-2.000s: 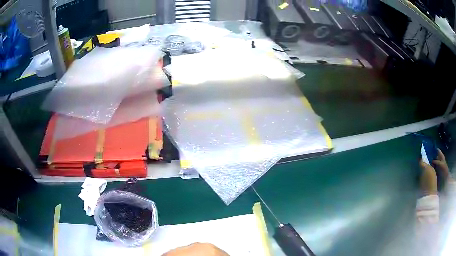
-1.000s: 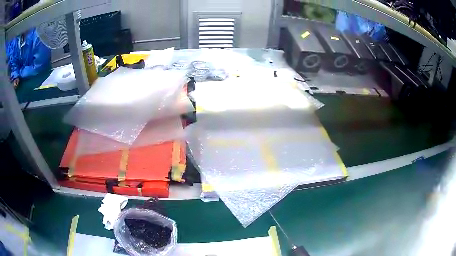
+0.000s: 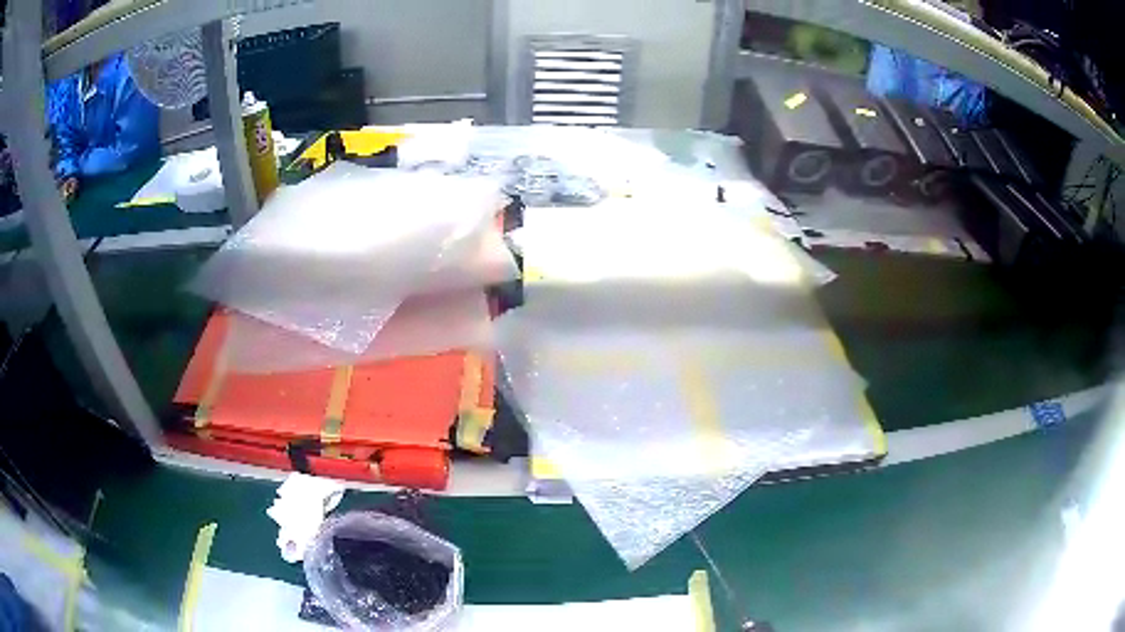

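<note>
Neither of my hands is in view. Nearest in front of me, a crumpled clear plastic bag (image 3: 316, 585) stands open with many tiny black pieces (image 3: 392, 575) in it. It sits on the white work mat (image 3: 568, 616), whose sides have yellow tape strips (image 3: 197, 578). A small crumpled white piece (image 3: 302, 509) lies beside the bag at its upper left. The thin bit of the electric screwdriver (image 3: 719, 575) shows right of the bag; its handle is cut off by the bottom edge.
An orange stack (image 3: 302, 401) lies behind the bag under translucent sheets (image 3: 358, 253). A pale stack (image 3: 691, 358) under bubble wrap is to its right. Black housings (image 3: 808, 136) stand rear right. A yellow can (image 3: 258, 146) and a person in blue (image 3: 109, 121) are rear left.
The view has shifted, so the bench things sit lower and further right. The hands with the phone at the right and the skin at the bottom edge have left the picture. The screwdriver handle is cut off.
</note>
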